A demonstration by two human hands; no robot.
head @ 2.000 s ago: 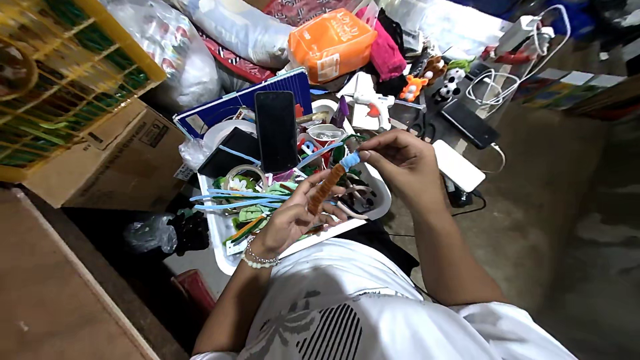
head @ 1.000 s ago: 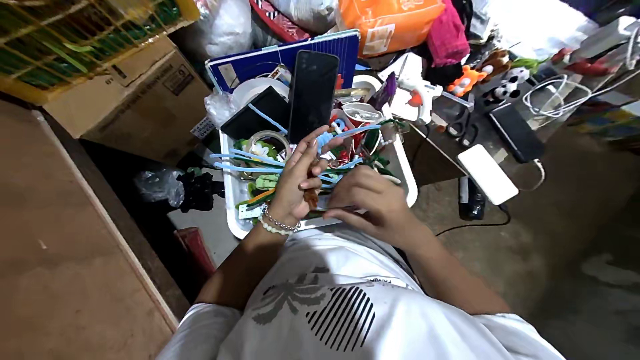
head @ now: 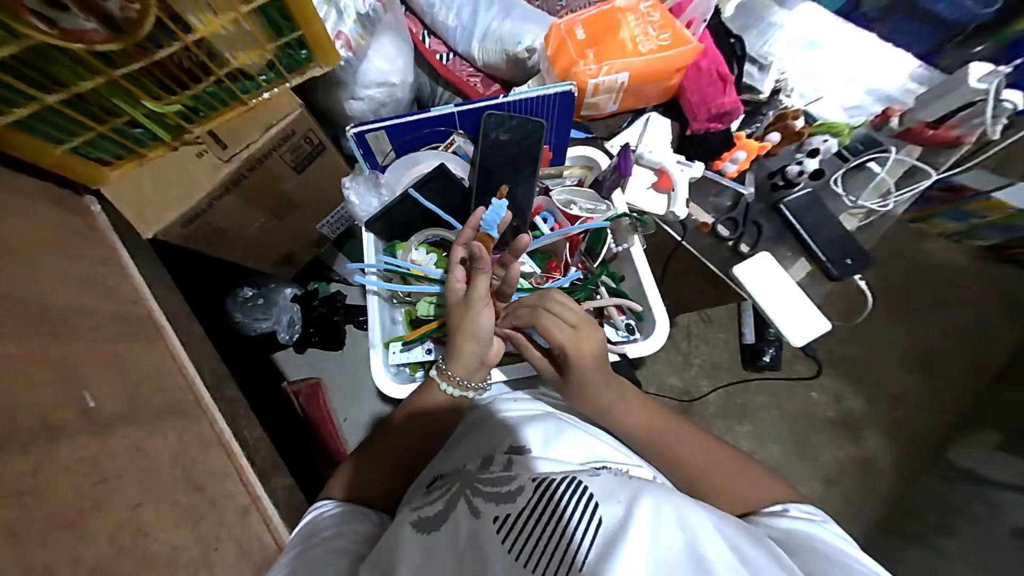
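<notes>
My left hand, with beaded bracelets at the wrist, holds a slim brown piece with a light blue fuzzy wrap, its tip pointing up past the fingers. Close against the left palm's heel is my right hand, thumb and fingertips drawn together; whether something thin is between them cannot be told. Below both hands lies a white plastic tray of craft supplies, among them light blue pipe cleaners, green ones and a roll of tape. A black smartphone leans upright at the tray's back.
Right of the tray are black-handled scissors, a white power bank, a dark phone on a cable and small plush toys. An orange package lies behind. A cardboard box and yellow crate stand left.
The brown piece, earlier slanting between both hands, now points up from my left hand. My right hand has moved down from the blue wrap to the left palm's heel.
</notes>
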